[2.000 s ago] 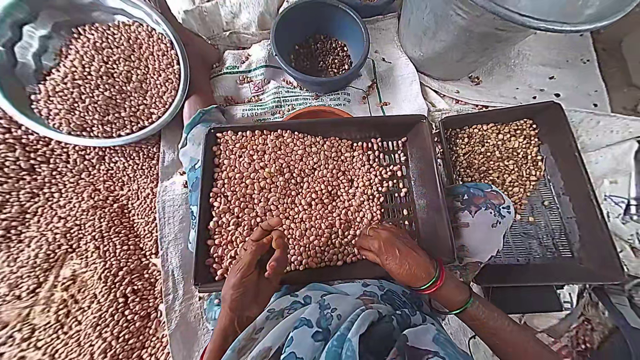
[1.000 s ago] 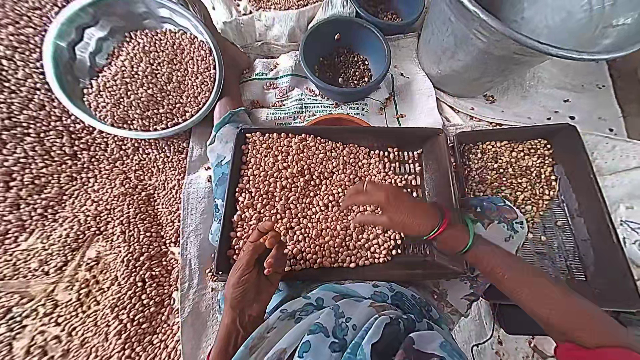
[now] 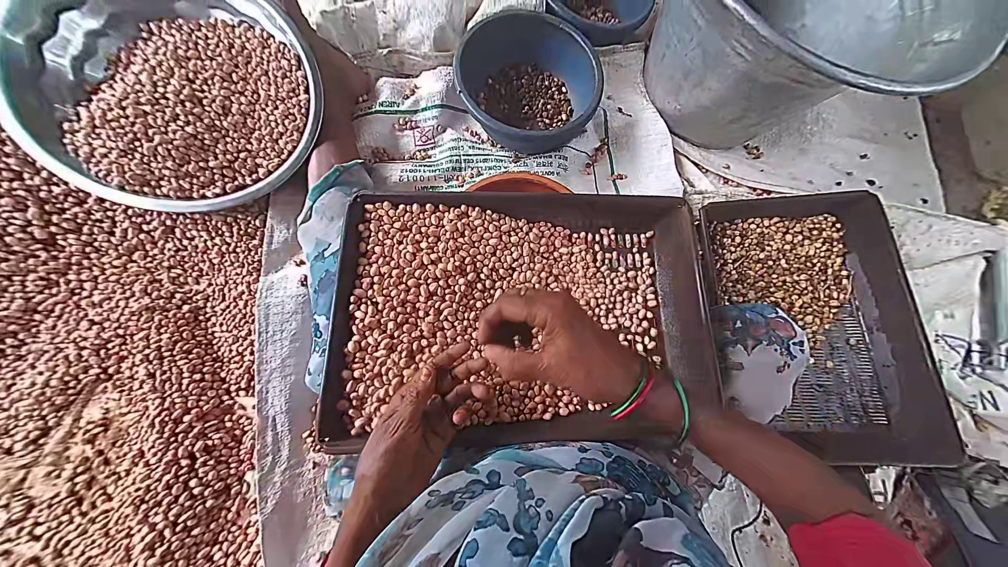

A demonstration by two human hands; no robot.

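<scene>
A dark rectangular slotted tray (image 3: 677, 291) lies across my lap, mostly covered by a layer of pinkish-brown nuts or beans (image 3: 441, 276). My left hand (image 3: 425, 409) is over its lower left part, palm turned up and fingers curled; whether it holds anything cannot be told. Close beside it, my right hand (image 3: 567, 346) hovers over the middle, thumb and index finger bent into a ring near the left fingers. Nothing can be made out between its fingertips. Green and red bangles circle the right wrist.
A second slotted tray (image 3: 906, 354) with yellowish-brown pieces is at right. A metal basin (image 3: 313, 102) of similar nuts stands upper left, above a large heap (image 3: 134, 331). Beyond the tray are a blue bowl (image 3: 529, 140) with dark pieces, an orange rim (image 3: 520, 183) and a big metal vessel (image 3: 724, 79).
My right hand has gone from the tray's lower right edge to the middle, then left toward my left hand. My left hand has stayed at the lower left.
</scene>
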